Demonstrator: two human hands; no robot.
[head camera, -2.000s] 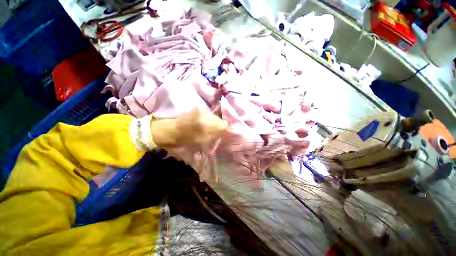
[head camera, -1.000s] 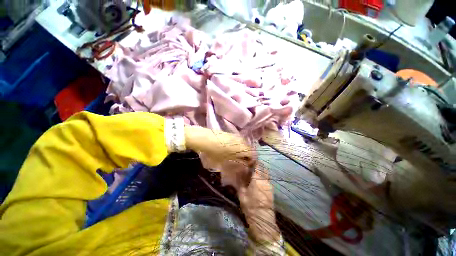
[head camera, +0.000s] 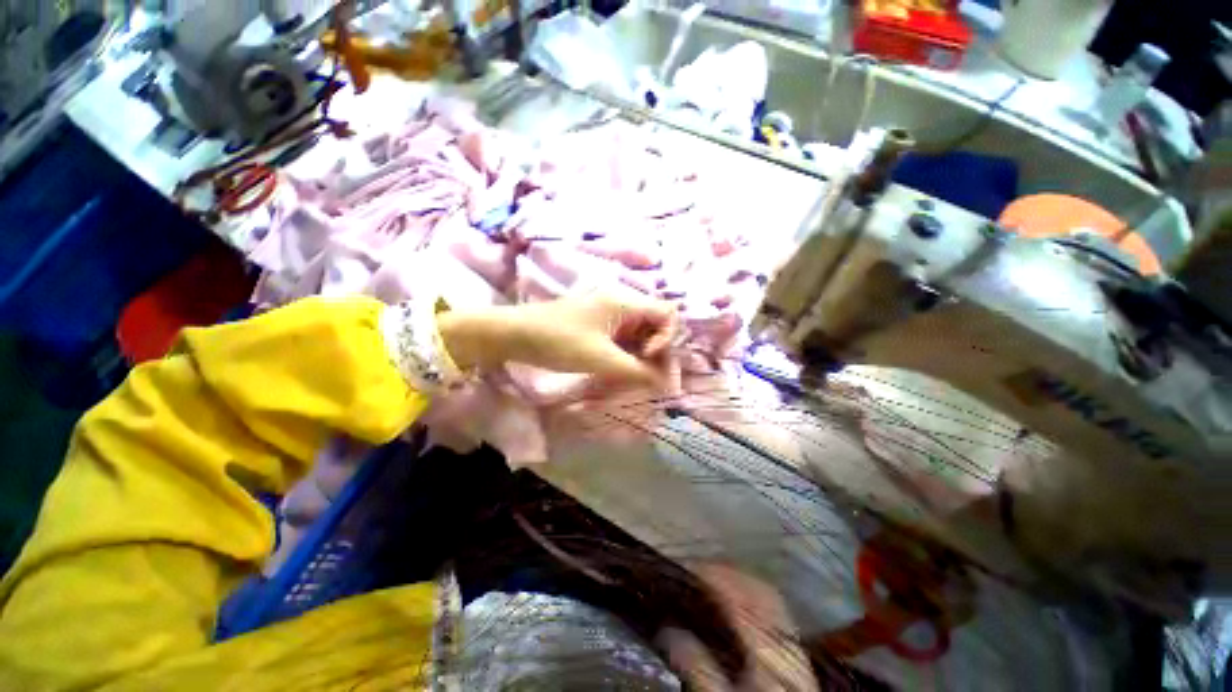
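Note:
A large heap of pale pink cloth pieces (head camera: 405, 203) lies on the pale table, with a small blue strip (head camera: 495, 216) at its middle. My left hand (head camera: 608, 341) reaches in over the heap's near edge, fingers curled close together; whether cloth is between them is unclear. My right hand or forearm (head camera: 757, 615) is low at the bottom edge, blurred and partly hidden by dark hair; its fingers are not clear. Red-handled scissors (head camera: 903, 595) lie beside it on the right. The sewing machine's head (head camera: 932, 298) stands right of the heap, its lamp lit.
Another red-handled pair (head camera: 246, 189) lies at the table's far left, near a second machine (head camera: 250, 81). A blue basket (head camera: 318, 561) and a red container (head camera: 176, 304) are at left. A trough with white spools (head camera: 730, 88), an orange cone (head camera: 1074, 227) and a red box (head camera: 912, 30) are behind.
My left hand went down to my right hand near the table's front edge, then back up to the heap. My right hand has dropped lower. The view has shifted, showing more machine and the near scissors.

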